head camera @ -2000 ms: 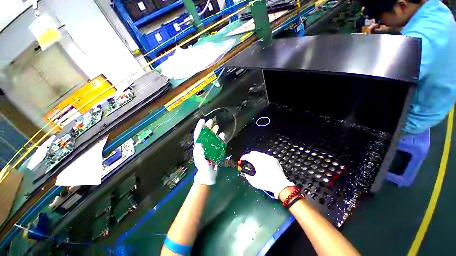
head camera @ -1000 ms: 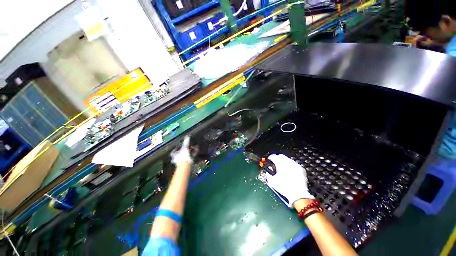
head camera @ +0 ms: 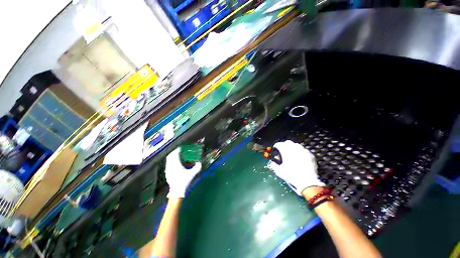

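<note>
My left hand (head camera: 181,174), in a white glove, holds a green circuit board (head camera: 191,151) by its lower edge, above the border of the dark belt and the green bench. My right hand (head camera: 295,165), also gloved in white, is shut on side cutters (head camera: 267,151) with orange-and-black handles. Their jaws point left towards the board, with a gap between them. The cutters are over the bench at the left edge of the perforated plate (head camera: 343,166). Whether the jaws are open cannot be told.
The black hood (head camera: 373,85) stands at the right, with a white ring (head camera: 298,111) inside. Shiny clippings lie on the plate. Boards lie on the dark belt (head camera: 146,189) at the left. A white paper sheet (head camera: 128,146) lies along the line. The green bench (head camera: 227,201) is below my hands.
My left hand was empty-looking and blurred over the belt a second ago; it now holds a green board. Earlier it held a board near the cutters. The view has shifted; the right hand still holds the cutters.
</note>
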